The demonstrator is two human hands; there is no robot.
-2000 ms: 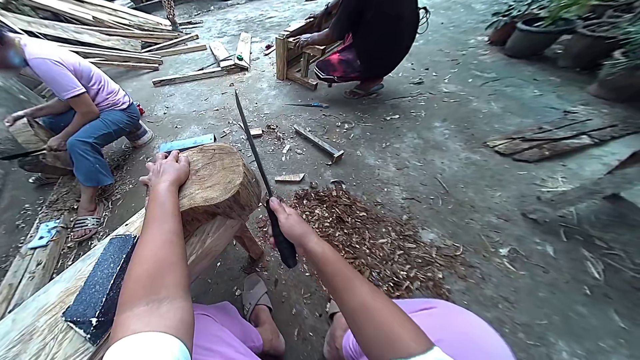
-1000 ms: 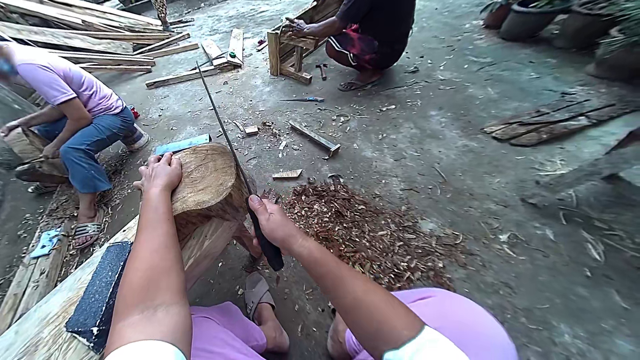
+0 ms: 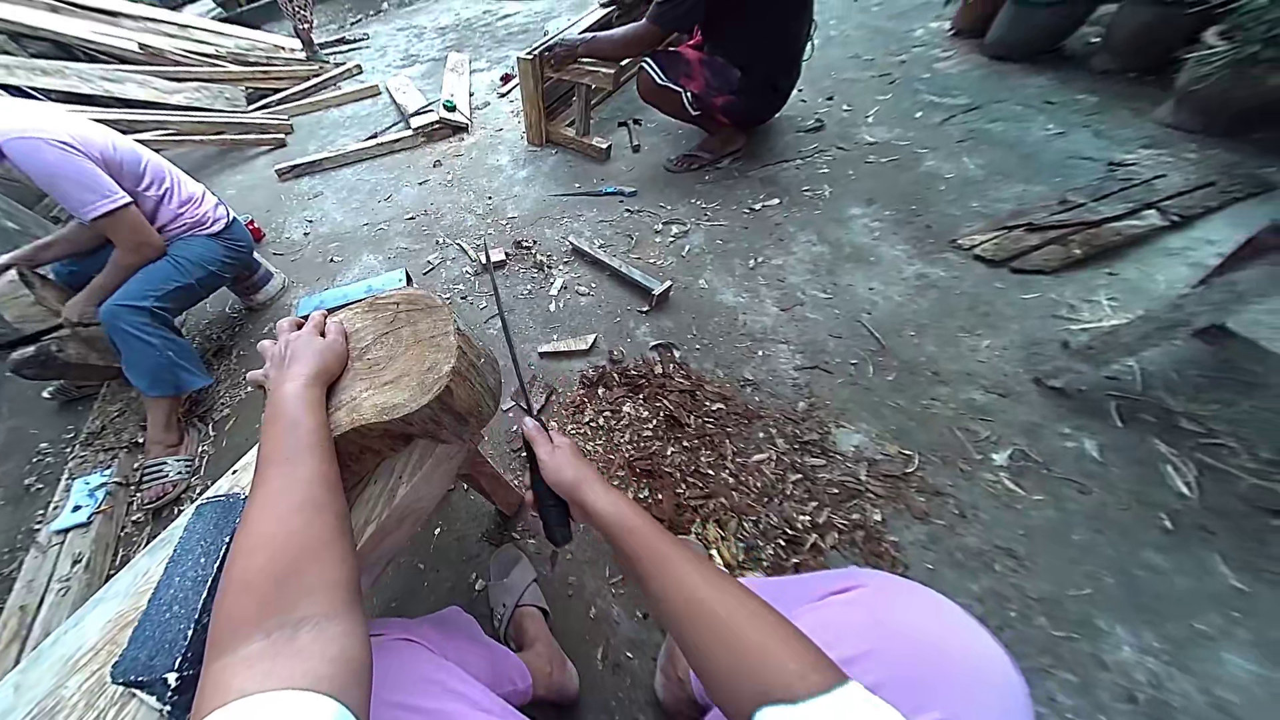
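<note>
My left hand [image 3: 303,352] rests with bent fingers on the upper left of a thick wood block [image 3: 400,360], whose flat face shows grain rings. The block sits on a wooden beam [image 3: 400,500] used as a bench. In my right hand [image 3: 558,462] is the black handle of a long thin blade [image 3: 508,335], which points up and away just right of the block; a small gap seems to separate them. Behind the block lies a blue flat-sided object [image 3: 352,291]. A dark, rough rectangular block [image 3: 185,600] lies on the beam beside my left forearm.
Wood shavings [image 3: 720,460] are heaped on the floor right of the block. Beyond lie a squared metal or wood bar [image 3: 620,268], a blue-handled tool [image 3: 597,191] and a hammer [image 3: 631,133]. One person [image 3: 150,230] sits at left; another [image 3: 735,70] squats by a wooden frame [image 3: 535,100].
The blade and my right hand have shifted a little relative to the block, and the blade now stands slightly apart from its right side. My left hand stays on the block.
</note>
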